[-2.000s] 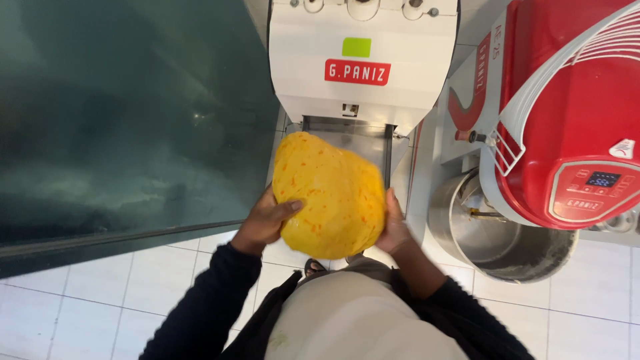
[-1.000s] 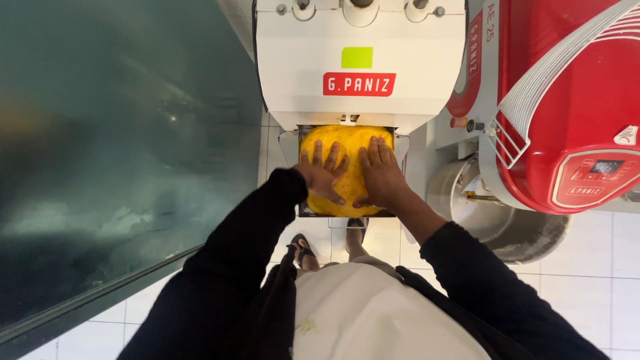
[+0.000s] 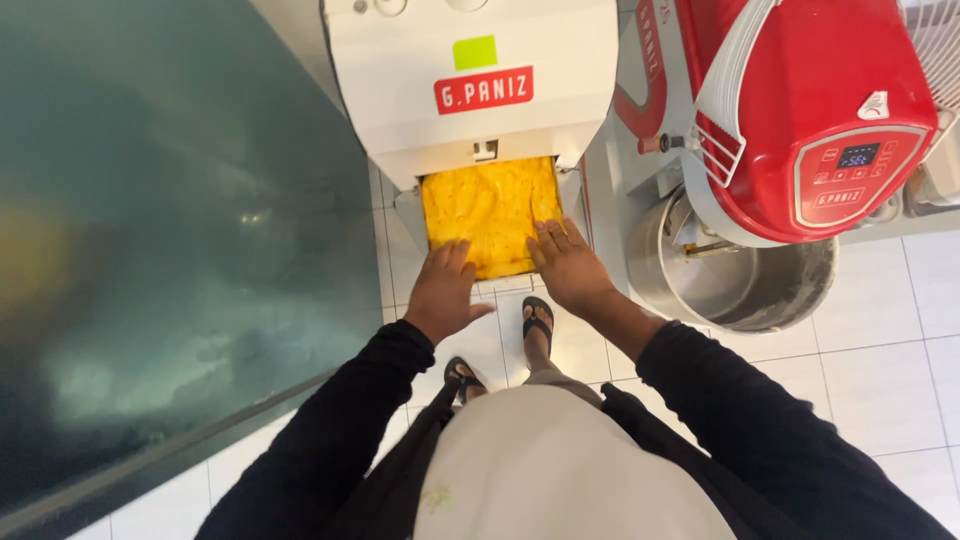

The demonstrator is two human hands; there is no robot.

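Observation:
Yellow dough with orange flecks [image 3: 491, 214] lies flattened in the front tray of a white G.Paniz machine [image 3: 480, 120], its surface dimpled. The far edge of the dough meets the machine's lower front. My left hand [image 3: 444, 289] rests its fingertips at the dough's near left corner, thumb spread out to the side. On the near right edge, my right hand [image 3: 566, 266] touches the dough with spread fingers and wears a ring. Neither hand grasps anything.
To the right stands a red G.Paniz mixer [image 3: 810, 112] with a wire guard, above a steel bowl [image 3: 727, 277]. A dark glossy surface [image 3: 187, 225] fills the left side. My sandalled feet stand on the tiled floor [image 3: 870, 375].
Two seconds ago both hands held the dough up in front of the machine; it then went into the tray under my palms. Since then, my hands have moved to its near corners and the dough lies flatter.

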